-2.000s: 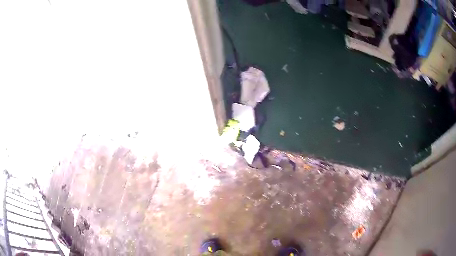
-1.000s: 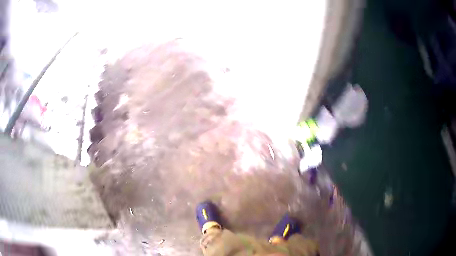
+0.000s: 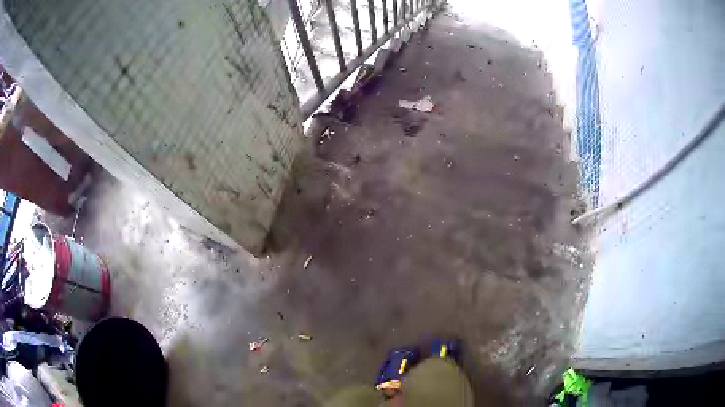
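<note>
Neither of my hands is in the picture. My dark blue shoes with small yellow marks stand on the dirty concrete landing at the bottom middle, below trouser legs. A half-wall of small grimy pale tiles stands at the upper left. The grey balustrade with upright bars runs from its far end toward the top.
A white wall with a blue tile band and a pale pipe is at right. A bright green scrap lies at its foot. At lower left are a black round object, a red-and-grey bucket-like container and heaped items.
The view has turned left, away from the green-floored doorway. The tiled half-wall and balustrade now show large, and the shoes appear further right and lower than one second ago.
</note>
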